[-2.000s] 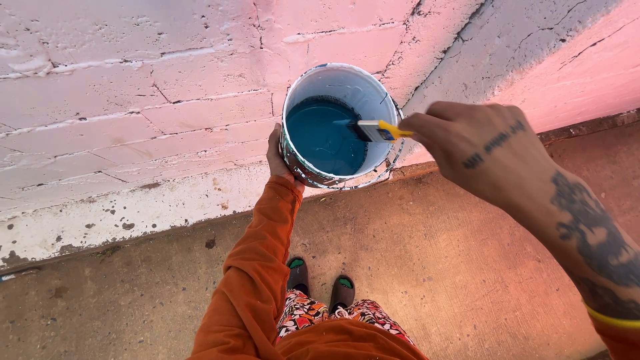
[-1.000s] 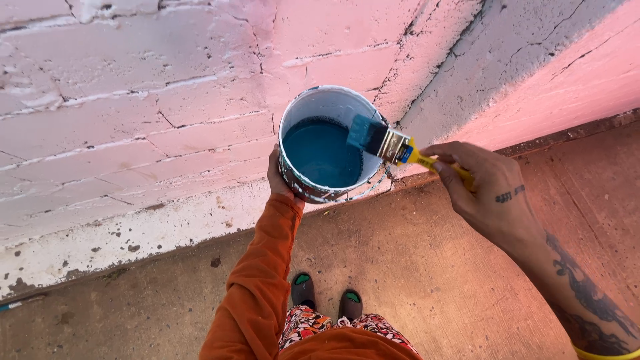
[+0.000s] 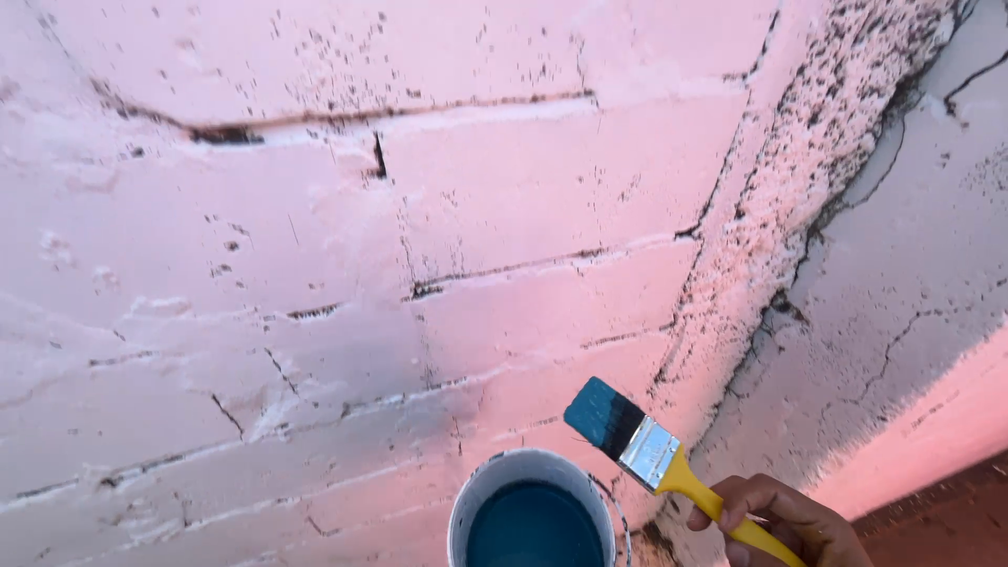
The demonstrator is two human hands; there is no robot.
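Observation:
My right hand grips the yellow handle of a flat paintbrush at the lower right. The brush points up and left, and teal paint coats the outer part of its bristles, with a dark band near the metal ferrule. Below and left of the brush is a white paint bucket with a wire handle, cut off by the bottom edge. Teal-blue paint lies in it. My left hand is out of view. A painted block wall, pinkish white, fills most of the view behind them.
Cracks and recessed joints run across the wall. A rough, pitted strip runs down the corner. Beyond it, a second wall face with cracks meets the reddish-brown ground at the lower right.
The brush, over the bucket before, is now lifted clear of it, with its bristles up and left. The view has tilted up toward the wall, and my left hand has gone out of view.

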